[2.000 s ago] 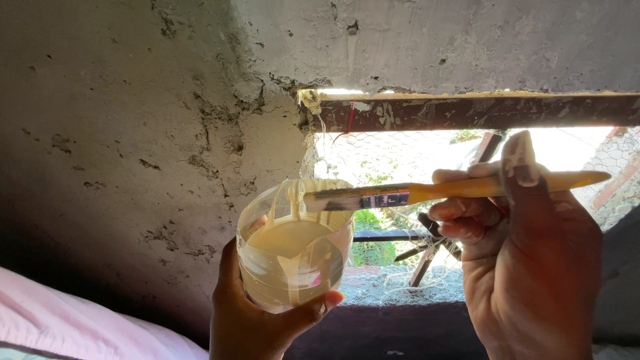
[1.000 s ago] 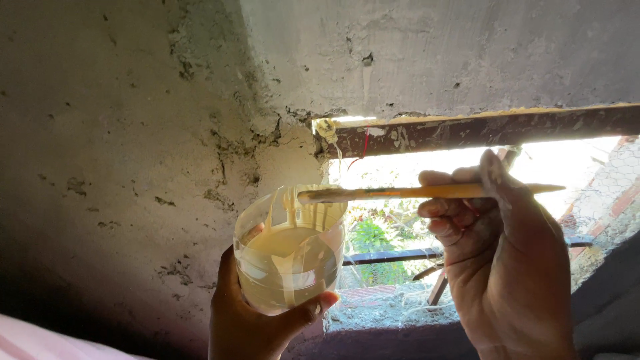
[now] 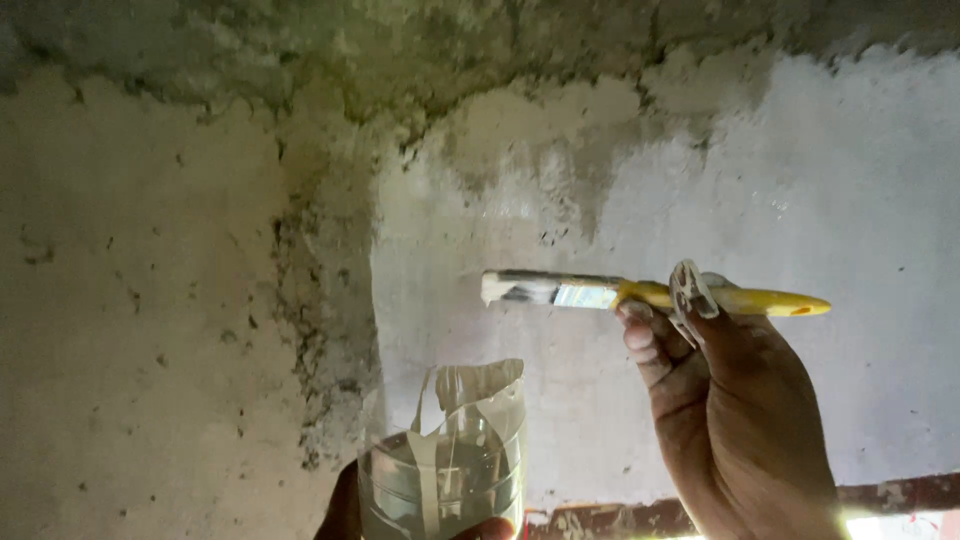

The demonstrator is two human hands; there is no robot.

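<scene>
My right hand [image 3: 735, 397] grips a paintbrush [image 3: 652, 292] with a yellow handle, held level, its bristles pointing left and coated in pale paint at the tip. Dried paint marks the thumb and fingers. Low in the view, my left hand [image 3: 341, 502] is wrapped around a clear cut plastic container [image 3: 442, 457] with pale paint inside and streaks down its wall; part of that hand is hidden behind it. The brush is above the container, apart from it. Behind both is a wall [image 3: 465, 247] with a smooth, pale painted area.
Rough, cracked unpainted plaster [image 3: 322, 315] runs down the left of the pale area, and a darker, mottled band [image 3: 450, 45] crosses the top. A brown, paint-spotted window frame bar [image 3: 615, 521] lies along the bottom edge, with bright light below it at the right.
The brush has left the container's rim and is now above it. The view has shifted up the wall, so most of the window opening is out of sight.
</scene>
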